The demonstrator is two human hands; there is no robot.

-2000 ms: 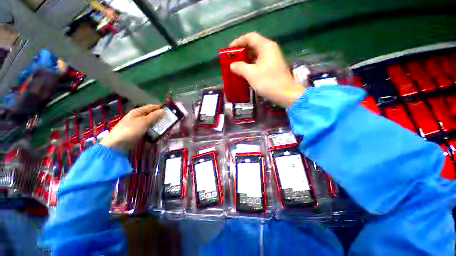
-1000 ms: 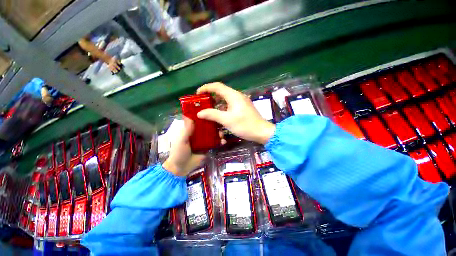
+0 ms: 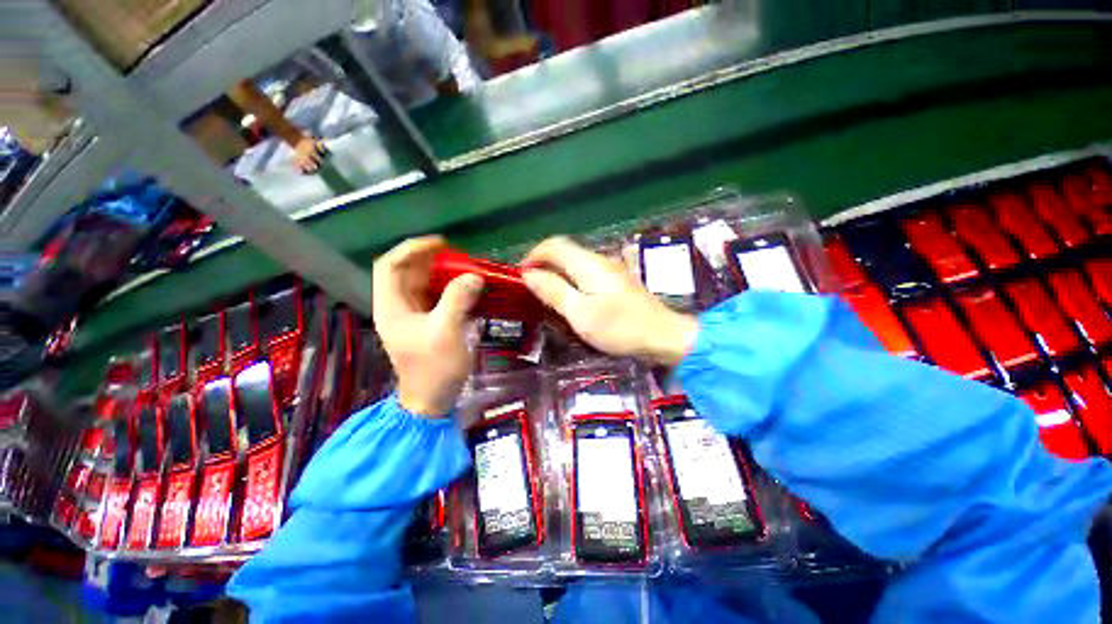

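Note:
My left hand point(image 3: 423, 319) and my right hand point(image 3: 600, 299) both grip a red piece point(image 3: 478, 267) over the clear handset tray point(image 3: 546, 563). It is tilted nearly edge-on, with my thumbs on its near side. I cannot tell whether it is a cover alone or a cover on a handset. In the tray, uncovered phone backs point(image 3: 606, 490) with white labels and red rims lie in two rows. My hands hide part of the back row. The black cover tray point(image 3: 893, 290) at the right holds rows of red battery covers point(image 3: 985, 329).
Stacked handset trays of open keypad phones point(image 3: 201, 457) stand at the left. A grey post point(image 3: 220, 171) slants behind them. The green line bench point(image 3: 659, 140) runs across the back. Beyond it are a person's hand point(image 3: 307, 154) and a white sleeve point(image 3: 429, 46).
My right hand brought a red cover left to my left hand, which held an uncovered handset. Both hands now grip a red piece, tipped from facing me to nearly edge-on.

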